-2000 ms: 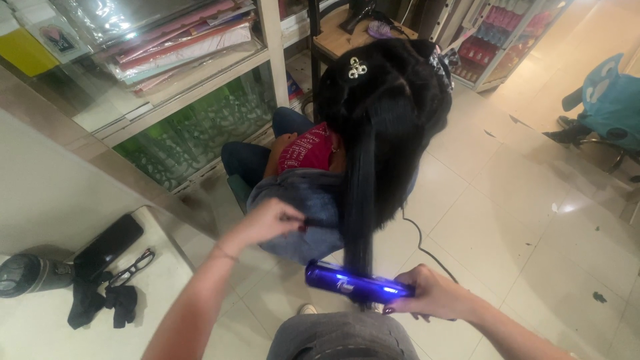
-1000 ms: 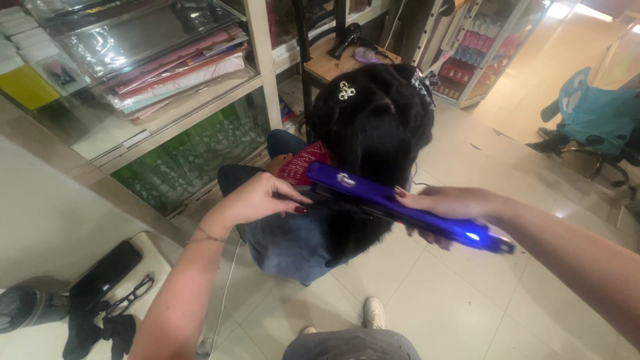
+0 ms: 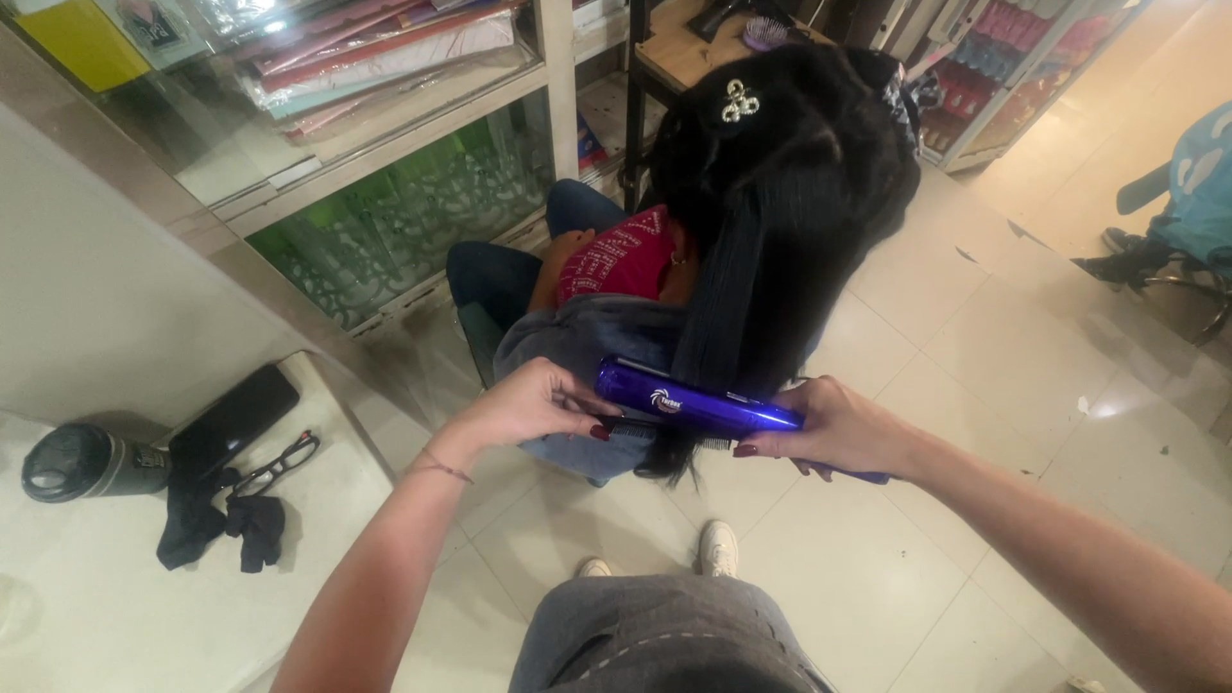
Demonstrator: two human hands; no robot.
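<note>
A seated person's long black hair [image 3: 780, 241] hangs down the back, with a pearly clip [image 3: 739, 102] on the crown. My right hand [image 3: 818, 423] is closed on a blue hair straightener [image 3: 698, 402], which lies across the lower part of a straight lock. Just under it, my left hand [image 3: 539, 404] pinches a black comb [image 3: 635, 429], whose teeth show on both sides of the lock. The ends of the hair stick out below the comb. Whether the straightener's plates are pressed together cannot be told.
At the left, a white table [image 3: 318, 462] bears a black phone [image 3: 234, 420], glasses [image 3: 279, 464], black cloth [image 3: 255, 529] and a dark tumbler [image 3: 82, 462]. A glass cabinet [image 3: 404, 207] stands beyond. A wooden stool [image 3: 674, 43] holds a hairbrush [image 3: 765, 34]. Another chair is at the right.
A second ago the straightener was across the hair higher up, near the person's back; it is now near the ends. My left hand has moved down too, with the comb now visible.
</note>
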